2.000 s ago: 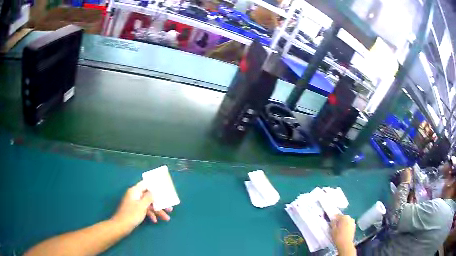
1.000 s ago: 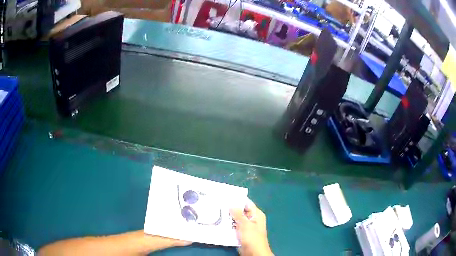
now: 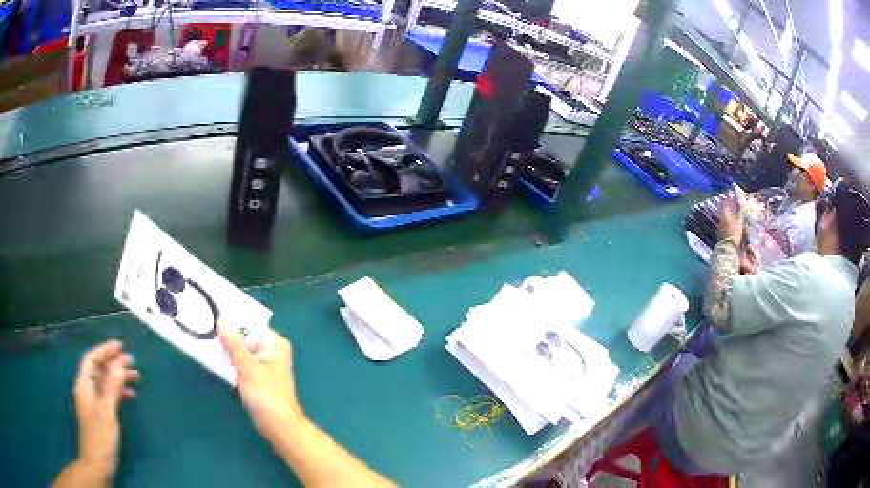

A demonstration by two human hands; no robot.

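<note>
A white user manual with a dark headphone picture is in my right hand, gripped at its lower right corner and tilted above the bench. My left hand is at the lower left with fingers apart, not touching the manual, and nothing shows in it. A loose pile of manuals lies at the right on the bench. A small stack of folded leaflets lies between my right hand and the pile.
A black retail box and another stand on the belt, with headphones in a blue tray between them. Rubber bands and a white roll lie on the bench. A neighbouring worker sits at the right.
The view has swung right. The manual is now in my right hand alone, raised and tilted; my left hand has come away from it. The small leaflet my left hand held earlier no longer shows there.
</note>
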